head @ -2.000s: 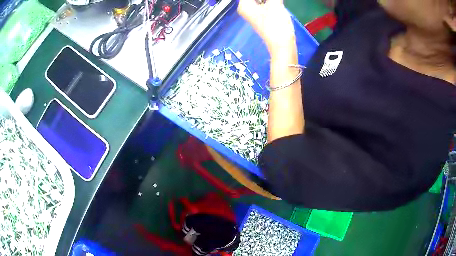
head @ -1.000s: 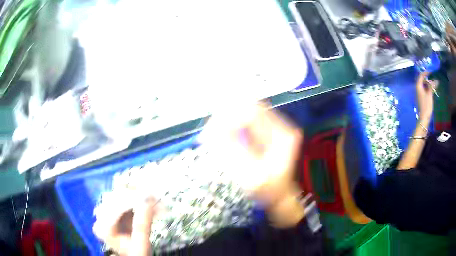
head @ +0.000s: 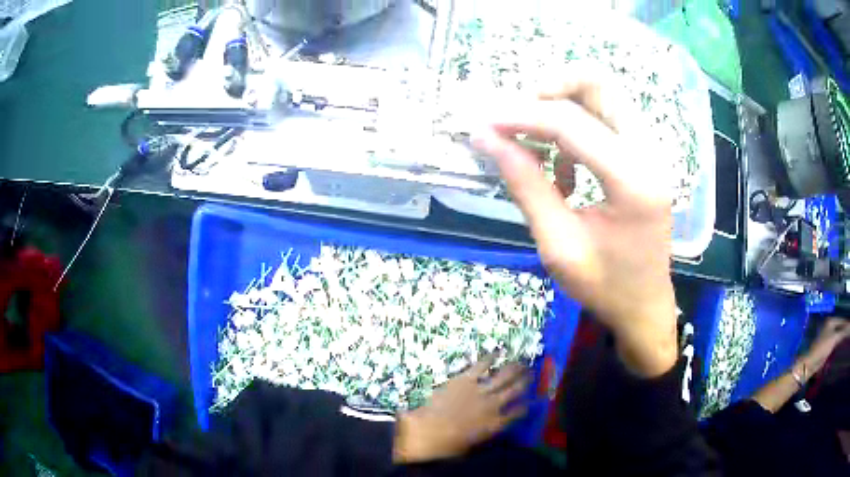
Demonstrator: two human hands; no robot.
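The blue bin [head: 201, 307] in front of me holds a heap of white wired connectors [head: 373, 317]. My left hand [head: 466, 410] lies low over the bin's right part, fingers slightly apart against the heap, with no part visible in it. My right hand [head: 596, 214] is raised at the right end of the silver fixture [head: 354, 191]. Its thumb and forefinger meet there, and a green wire of a wired connector [head: 534, 144] shows between them. Glare hides the connector's body and the fixture's nest.
The air cylinder [head: 200, 116] has dark hoses at the left. A clear tub [head: 694, 102] of similar parts stands behind my right hand. A phone [head: 727, 182] lies beside it. At the right, a coworker's arm [head: 788, 387] reaches by another blue bin [head: 772, 349]. An empty-looking blue bin [head: 102, 401] is lower left.
The view has swung left from the coworker's bin to my own bin and fixture. My right hand is now at the fixture's right end, and my left hand lies farther right in the bin.
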